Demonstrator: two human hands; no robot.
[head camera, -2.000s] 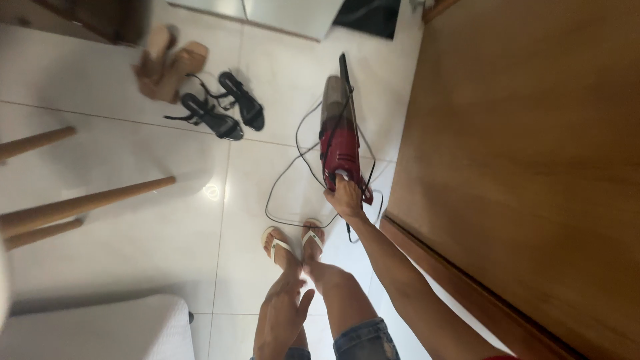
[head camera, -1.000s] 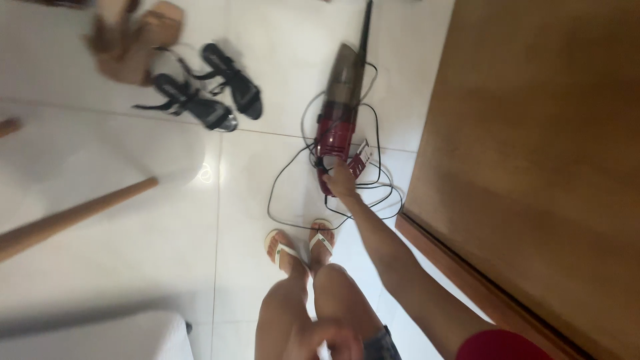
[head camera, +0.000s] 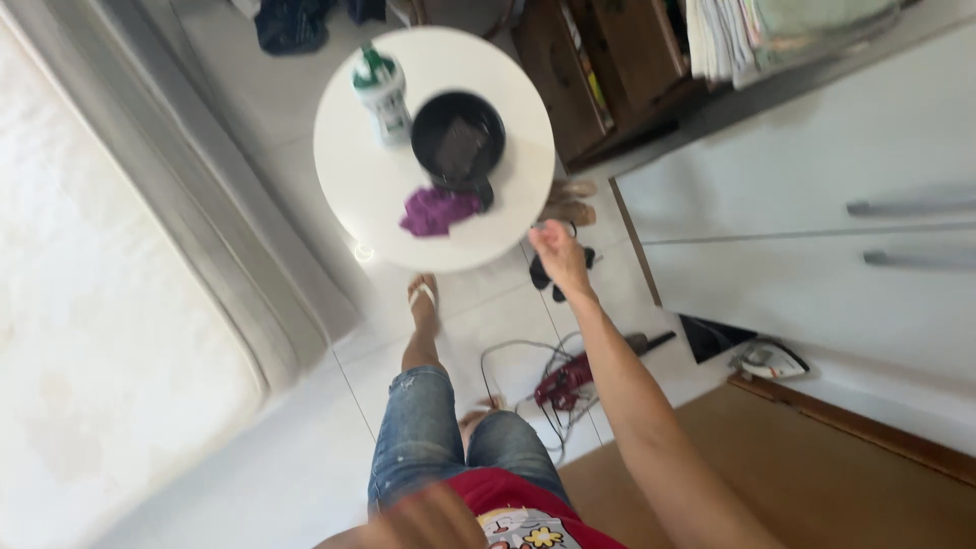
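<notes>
My right hand (head camera: 560, 248) reaches out beside the edge of a round white table (head camera: 351, 183), fingers curled. A small grey spot shows at its fingertips, too unclear to name. On the table stand a white bottle with a green cap (head camera: 385, 99) and a black pan or bowl (head camera: 457, 137) with something dark inside. A crumpled purple cloth (head camera: 438, 212) lies next to the pan. My left hand (head camera: 431, 518) is a blur in front of the red shirt, its fingers unreadable. A red handheld vacuum cleaner (head camera: 564, 381) lies on the floor below my right forearm, with its cord loosely looped.
Black sandals (head camera: 540, 272) and tan shoes (head camera: 572, 202) are on the tiles right of the table. A mattress or cushioned seat (head camera: 137, 229) fills the left. White drawers (head camera: 762, 221), a clothes iron (head camera: 770, 360) and a brown wooden panel (head camera: 686, 457) are at the right.
My right hand has let go of the red vacuum cleaner, which now lies on the floor, and has moved over beside the table. The view has swung widely, bringing in the round table.
</notes>
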